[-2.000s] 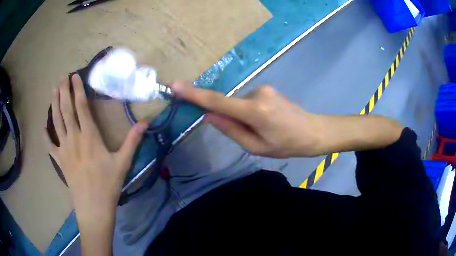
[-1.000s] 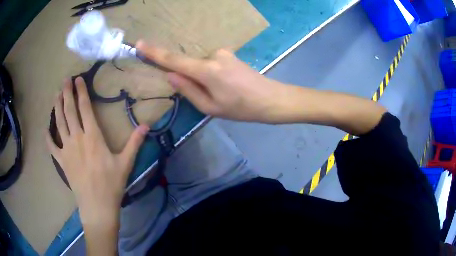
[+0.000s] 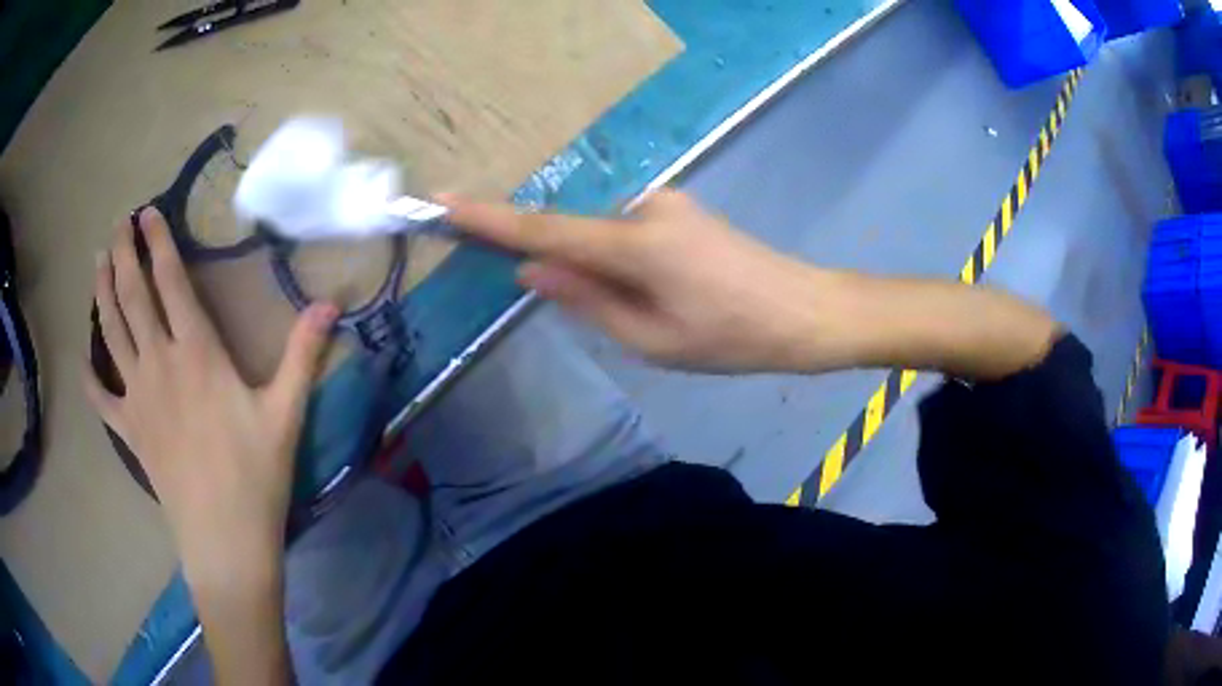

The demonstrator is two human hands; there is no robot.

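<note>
A black headphone frame lies on the tan cardboard sheet (image 3: 462, 81). My left hand (image 3: 201, 389) is spread palm down over its headband, holding it down, with the thumb by the lower ring-shaped yoke (image 3: 397, 275). The other yoke (image 3: 188, 188), C-shaped and open, lies just beyond my left fingertips. My right hand (image 3: 684, 288) grips the handle of a hammer whose white wrapped head (image 3: 315, 181) is blurred. The head is over the gap between the two yokes and hides part of it. Whether it touches them I cannot tell.
Black thread snips (image 3: 221, 16) lie at the cardboard's top left. Another black headphone frame (image 3: 20, 389) is at the left edge. The bench's pale metal edge (image 3: 489, 335) runs diagonally beside my lap. Blue crates (image 3: 1025, 40) and a red stool (image 3: 1185, 391) stand on the right.
The hammer was over the cardboard beyond the yokes a second ago and has come back down toward the yoke ends with my right hand. My left hand keeps its place on the frame. The whole view has shifted slightly.
</note>
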